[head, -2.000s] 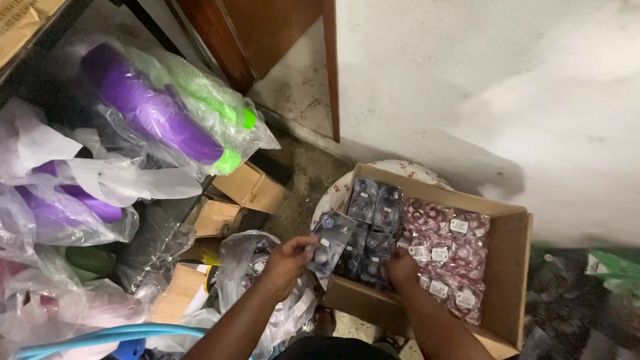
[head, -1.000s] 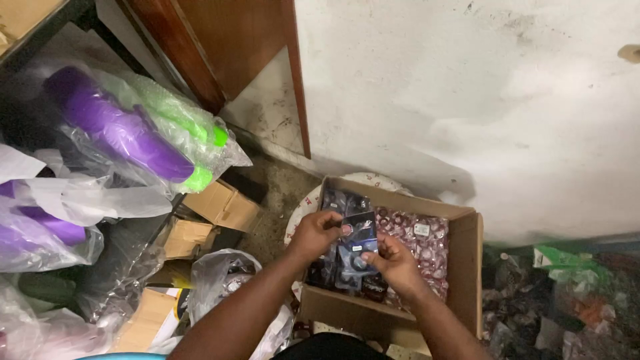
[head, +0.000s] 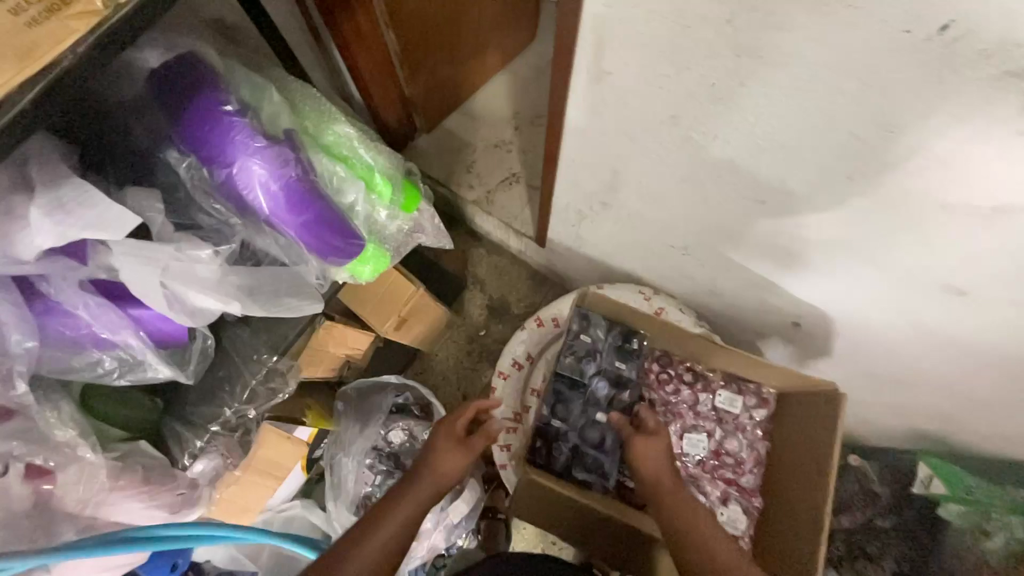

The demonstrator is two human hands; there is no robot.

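Note:
An open cardboard box (head: 800, 472) stands low at the right, on a round white surface with red print (head: 520, 360). Dark flat packs (head: 580, 400) fill its left part, and clear bags of pink-red items (head: 712, 424) with white labels fill the right. My right hand (head: 650, 448) reaches into the box, thumb and fingers at the edge of a dark pack near the middle. Outside the box's left wall, my left hand (head: 464, 436) hangs with fingers loosely bent and nothing in it. A clear plastic bag of small packaged items (head: 392, 448) lies below and left of it.
Plastic-wrapped purple (head: 264, 176) and green items lie at the upper left. Small cardboard boxes (head: 396, 308) sit below them. A light blue tube (head: 184, 538) crosses the lower left. A white wall (head: 760, 160) runs behind the box, and dark bags and a green package (head: 960, 488) lie at the right.
A second ago both hands held a dark pack above the box. My left hand has since moved left, out past the box wall, and my right hand is down at the packs.

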